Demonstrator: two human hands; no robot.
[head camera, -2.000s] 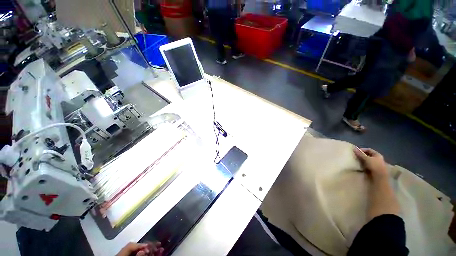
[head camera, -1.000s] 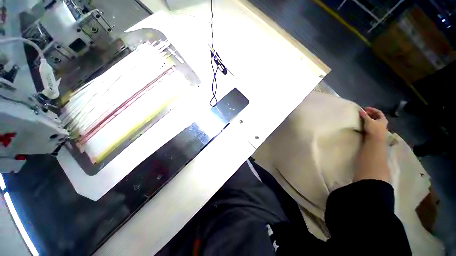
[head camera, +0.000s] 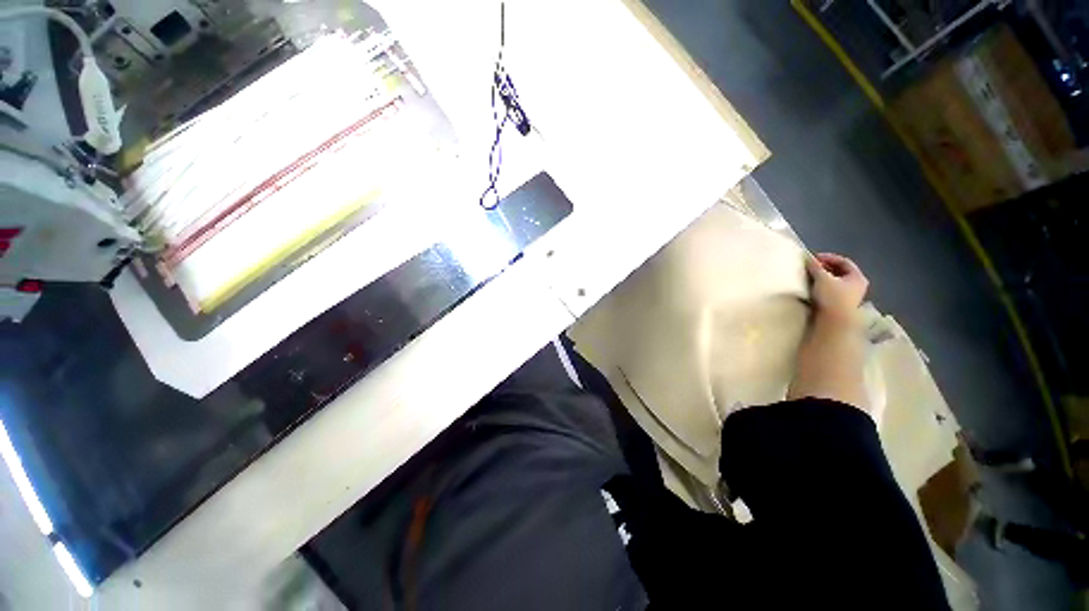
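Observation:
A stack of large beige panels (head camera: 717, 298) lies beside the right edge of the white table. My right hand (head camera: 840, 287) grips the far edge of the top beige panel, fingers curled over it; my forearm in a black sleeve lies across the panels. The top panel has soft folds near my hand. My left hand is not in view. The sewing template (head camera: 281, 179), with red and yellow lines and thin white strips, lies on the machine bed at the left.
The white sewing machine head (head camera: 60, 221) stands at far left. A glossy black plate (head camera: 299, 370) runs in front of the template. A phone (head camera: 540, 205) and a cable with a black clip (head camera: 514, 105) lie on the white table (head camera: 645, 131). A cardboard box (head camera: 991, 119) stands across the aisle.
The view has tilted down and turned right. My left hand, seen at the bottom edge two seconds ago, has left the picture. My right hand still holds the panel edge.

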